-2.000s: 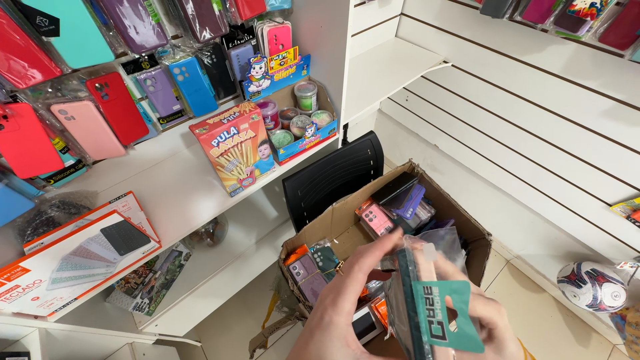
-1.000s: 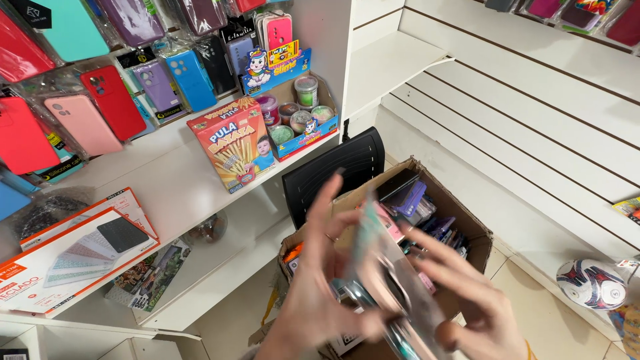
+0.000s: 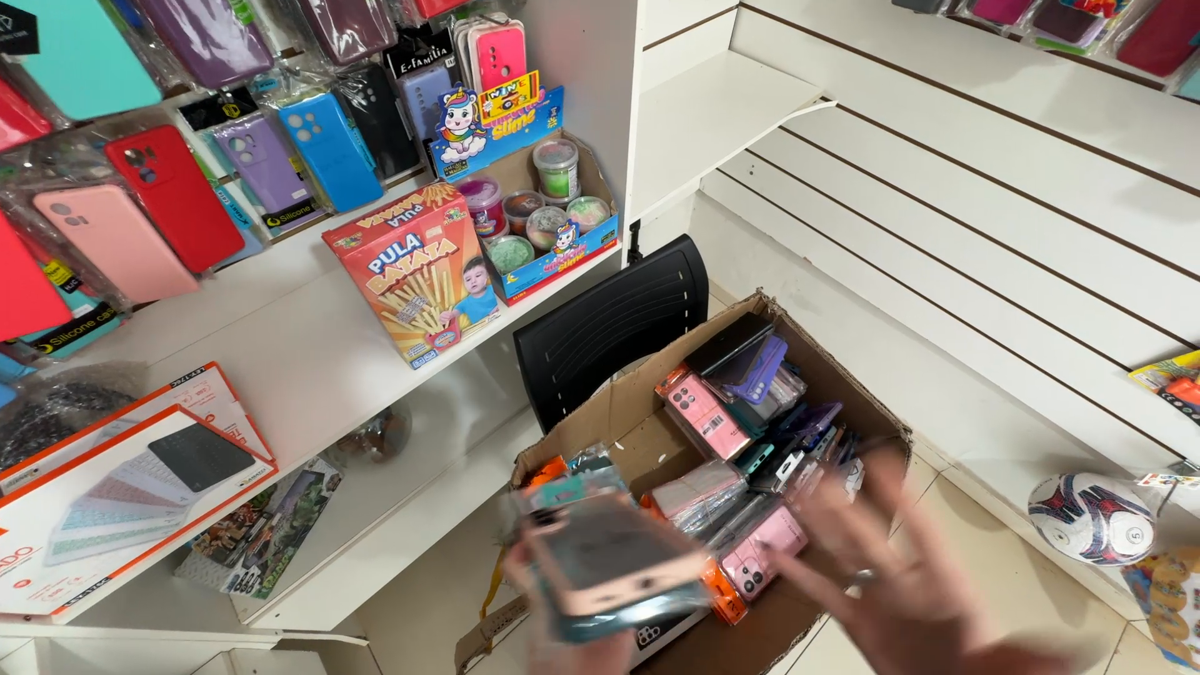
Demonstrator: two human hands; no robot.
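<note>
My left hand (image 3: 572, 628) holds a small stack of phone cases (image 3: 614, 558), the top one clear with a pink frame and a dark teal one below, above the near left part of a cardboard box (image 3: 647, 375). My right hand (image 3: 891, 562), blurred and wearing a ring, is spread with its fingers apart over the box's right side and holds nothing. Packaged phone cases fill much of the box, among them a pink one (image 3: 703, 412) and a purple one (image 3: 757, 367) near its far end. Another pink case (image 3: 764, 553) lies between my hands.
A black chair back (image 3: 619, 323) stands behind the box. On the white shelf (image 3: 272, 319) at left are a red game box (image 3: 412, 272), a tray of slime tubs (image 3: 562, 258) and a keyboard box (image 3: 131, 506). Packaged cases hang above. A ball (image 3: 1092, 518) sits at right.
My hands were together on the packaged cases; now they are apart. My left hand has moved left with the stack, and my right hand has let go and moved right.
</note>
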